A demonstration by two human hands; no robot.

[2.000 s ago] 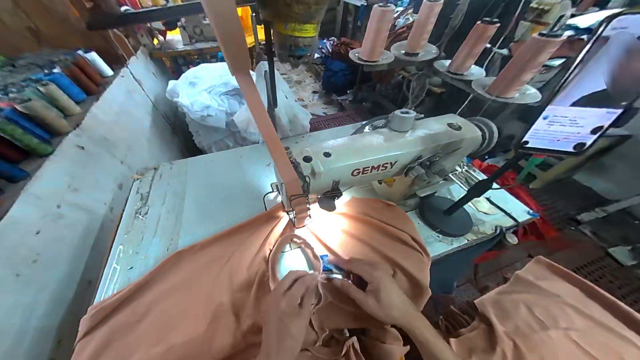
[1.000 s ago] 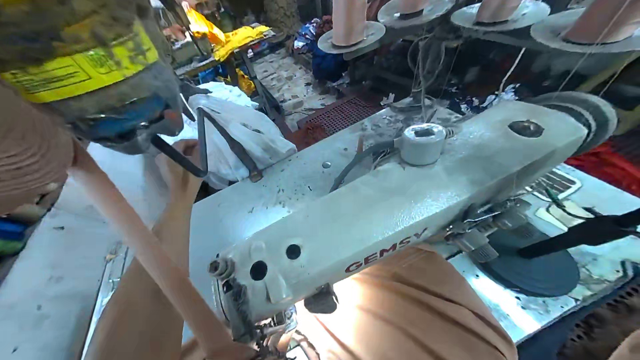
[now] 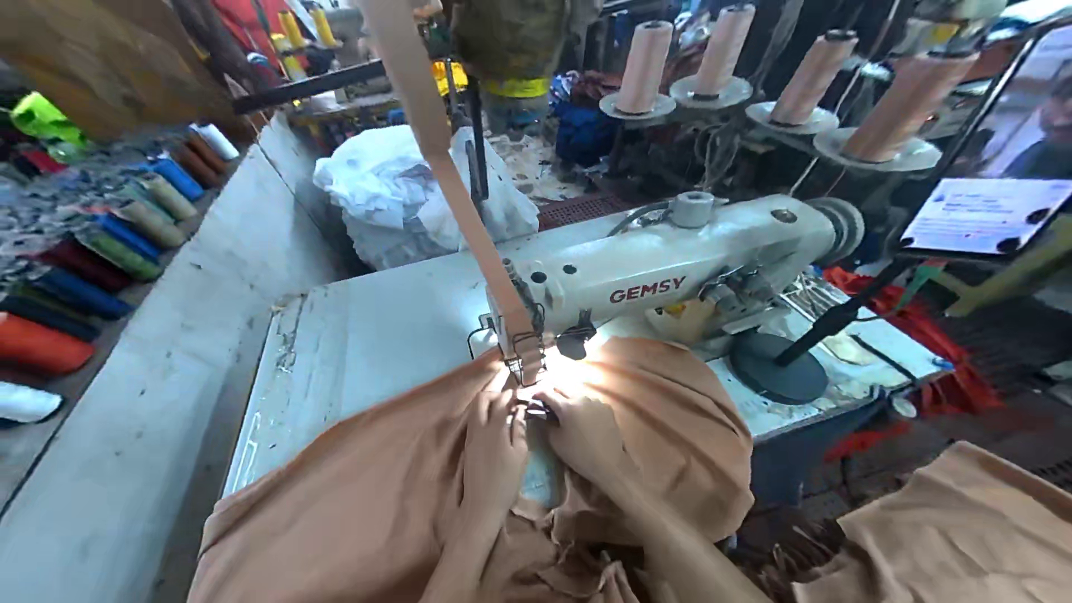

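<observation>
Both hands are close together just in front of the needle area of a white Gemsy sewing machine (image 3: 662,260). My left hand (image 3: 494,427) has its fingers closed on the edge of a tan fabric piece (image 3: 368,494), left of the presser foot. My right hand (image 3: 586,431) pinches the same fabric on the right, with a small dark object, not clearly seen, between the two hands. A long tan fabric strip (image 3: 465,209) runs down from above into the binder guide (image 3: 526,360). The machine's lamp lights the cloth there brightly.
Thread cones (image 3: 645,67) stand behind the machine. A phone on a stand (image 3: 980,209) is at the right. A low wall (image 3: 193,335) and many thread spools (image 3: 126,243) lie left; white plastic bags (image 3: 377,184) sit behind the table. More tan fabric (image 3: 963,536) lies lower right.
The view swung in close over the machine and back. My left arm, reaching past the machine's left side one second ago, is back at the cloth. Both hands are nearer the needle than two seconds ago.
</observation>
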